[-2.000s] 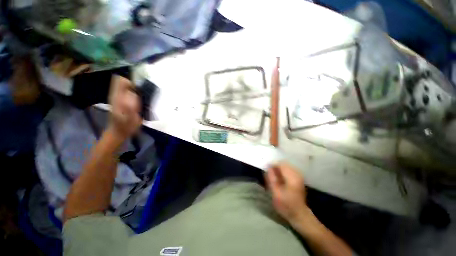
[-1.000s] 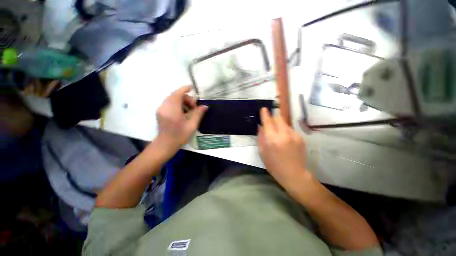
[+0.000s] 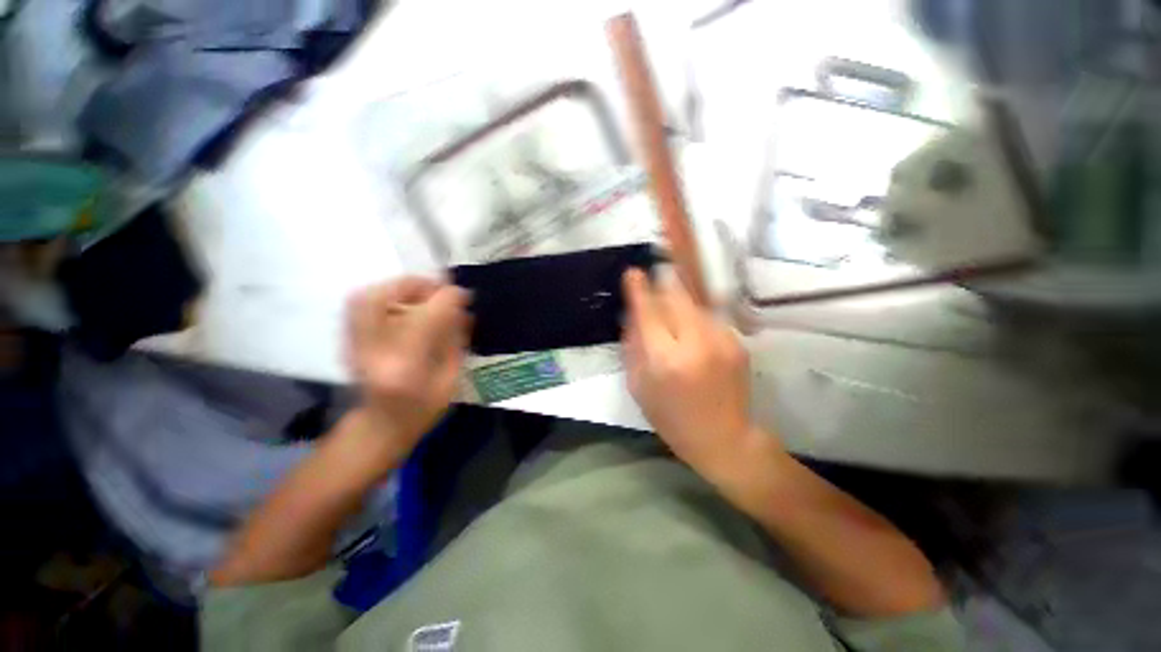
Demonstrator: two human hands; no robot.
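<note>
A black fabric piece (image 3: 548, 303) lies across the near part of the clear sewing template (image 3: 516, 191), above the green label (image 3: 520, 376). My left hand (image 3: 414, 344) pinches the piece's left end between thumb and fingers. My right hand (image 3: 688, 363) lies with its fingertips on the piece's right end, by the reddish-brown strip (image 3: 656, 153); whether it grips the fabric or only presses it cannot be told. The template's dark edge strips show beyond the piece. The picture is blurred.
The sewing machine's pale part (image 3: 936, 191) stands at the right over another dark-edged template section (image 3: 879, 283). A black piece pile (image 3: 127, 280) is at the left table edge. Grey-blue fabric (image 3: 178, 108) lies at upper left, a green object (image 3: 45, 198) below it.
Two seconds ago my left hand was by the black pile; the black piece has since come onto the template. Over the last second, the template has tilted in view and both hands stay at the piece.
</note>
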